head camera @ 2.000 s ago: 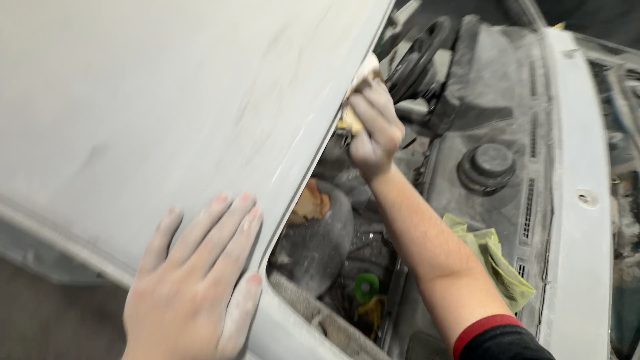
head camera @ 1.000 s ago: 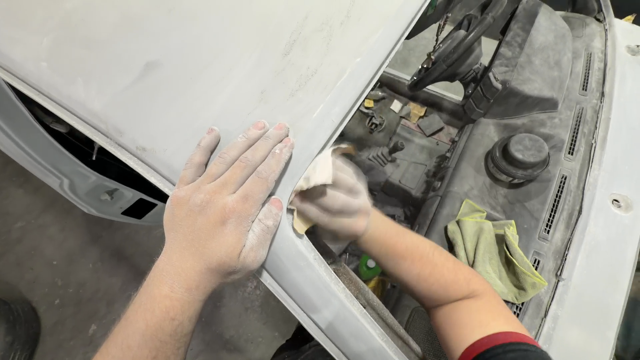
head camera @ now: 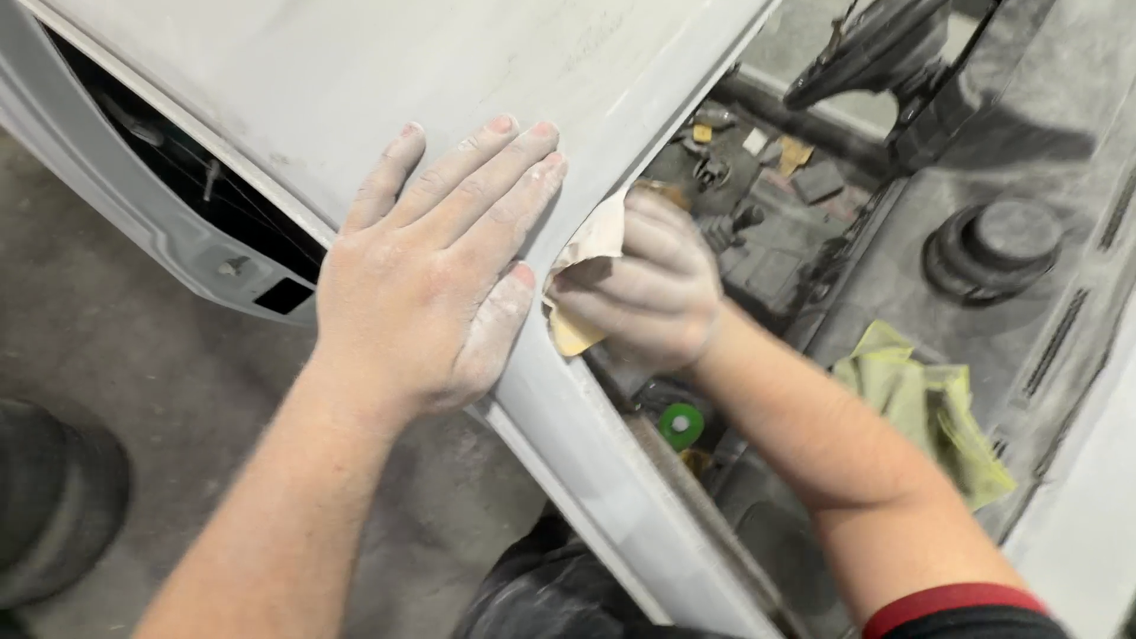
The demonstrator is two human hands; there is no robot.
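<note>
My left hand (head camera: 435,266), dusted with pale powder, lies flat on the light grey car roof (head camera: 293,80) near its front corner, fingers apart and holding nothing. Just right of it, my right hand (head camera: 657,275) grips a folded piece of sandpaper (head camera: 596,238), pale on one side and yellowish on the other. The paper touches the inner edge of the windscreen opening, where the roof meets the pillar (head camera: 612,470). Dust coats the right fingers too, and part of the paper is hidden beneath them.
A yellow-green cloth (head camera: 932,408) lies on the dusty dashboard (head camera: 887,266), below a round black part (head camera: 994,244). The steering wheel (head camera: 870,53) is at upper right. Small debris and a green round object (head camera: 681,426) are inside. A door (head camera: 204,240) stands ajar; a tyre (head camera: 53,506) is at lower left.
My right hand has come down along the edge of the opening to the corner, still holding the paper. My left hand remains flat on the roof. The view has shifted.
</note>
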